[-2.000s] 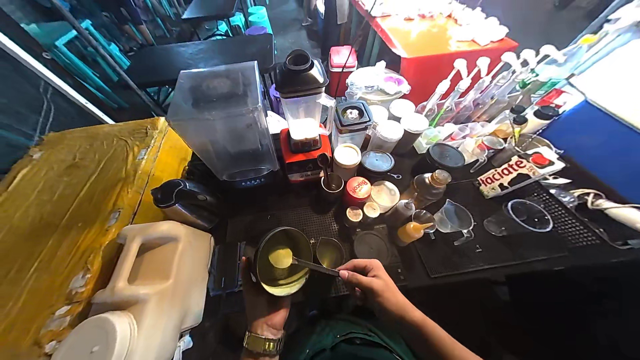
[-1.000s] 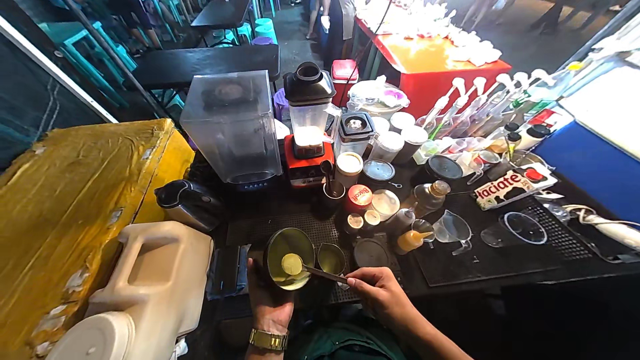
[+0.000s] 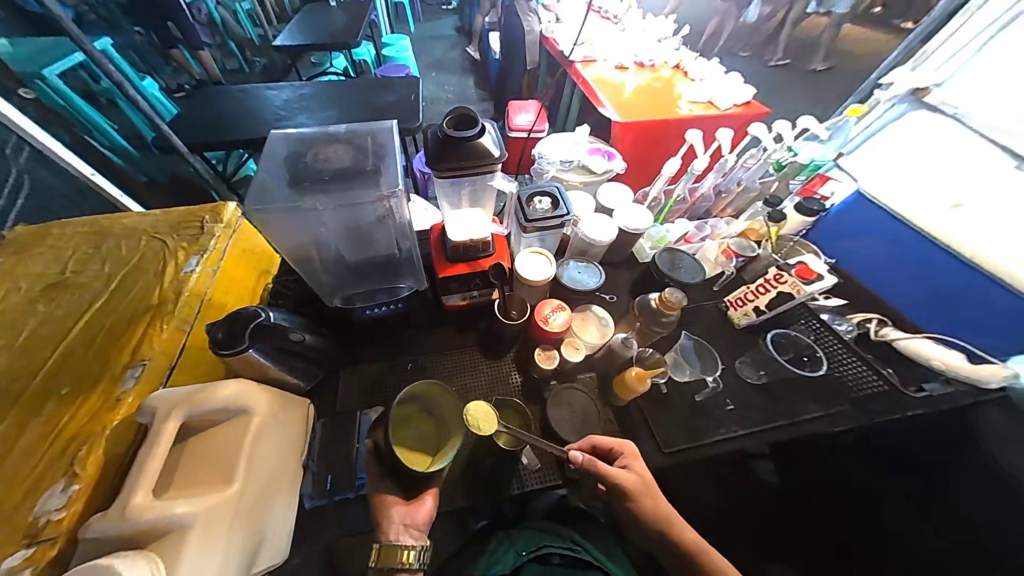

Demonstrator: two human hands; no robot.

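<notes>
My left hand (image 3: 402, 492), with a gold wristwatch (image 3: 399, 556) at the wrist, holds a dark round container (image 3: 424, 426) tilted so its mouth faces me; yellow-green powder lies inside. Between thumb and fingers my right hand (image 3: 612, 472) grips a long-handled measuring spoon (image 3: 528, 436). Its bowl is heaped with yellow-green powder (image 3: 481, 418) and is just right of the container's rim. Under the spoon stands a clear cup (image 3: 514, 422), its contents hard to make out. A dark round lid (image 3: 574, 412) lies to the right of that cup.
A beige plastic jug (image 3: 216, 472) and an electric kettle (image 3: 268, 344) stand at left. Behind are a red-based blender (image 3: 468, 264) and a clear-covered machine (image 3: 340, 216). Jars, a squeeze bottle (image 3: 632, 384), a measuring jug (image 3: 694, 360) and a clear plastic cup (image 3: 780, 356) stand right of my hands.
The spoon's bowl was inside the dark container in both earlier frames; now it is outside, past the right rim, heaped with powder. My left hand still holds the container.
</notes>
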